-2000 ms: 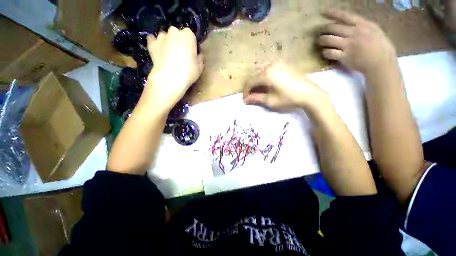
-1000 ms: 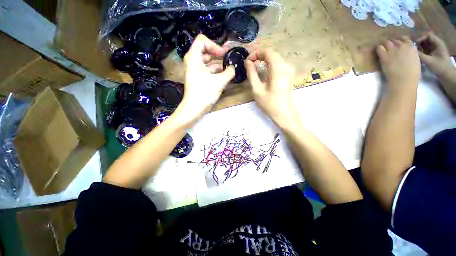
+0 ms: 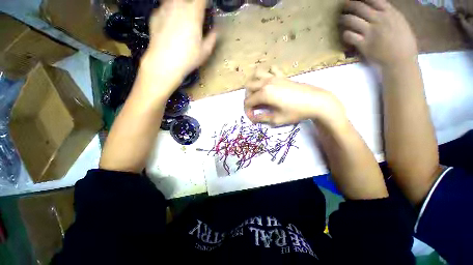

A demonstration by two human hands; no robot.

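Note:
Glossy black round housings (image 3: 185, 129) lie in a heap at the upper left and down the left end of the white sheet (image 3: 352, 98). My left hand (image 3: 179, 39) is over the heap, its fingertips near the top edge and blurred; whether it grips a housing cannot be told. My right hand (image 3: 272, 98) is above the sheet's back edge, fingers curled, just behind the tangled pile of red and dark lead wires (image 3: 241, 147). What its fingertips hold, if anything, is not visible.
An open brown carton (image 3: 49, 124) stands at the left beside clear plastic film (image 3: 10, 150). A worn brown board (image 3: 280, 39) lies behind the sheet. Another person's arm and hand (image 3: 381, 36) reach across at the right.
The housing held between both hands a second ago no longer shows there. My left hand has moved up-left to the heap, my right hand down towards the wires. The other person's hand has moved left.

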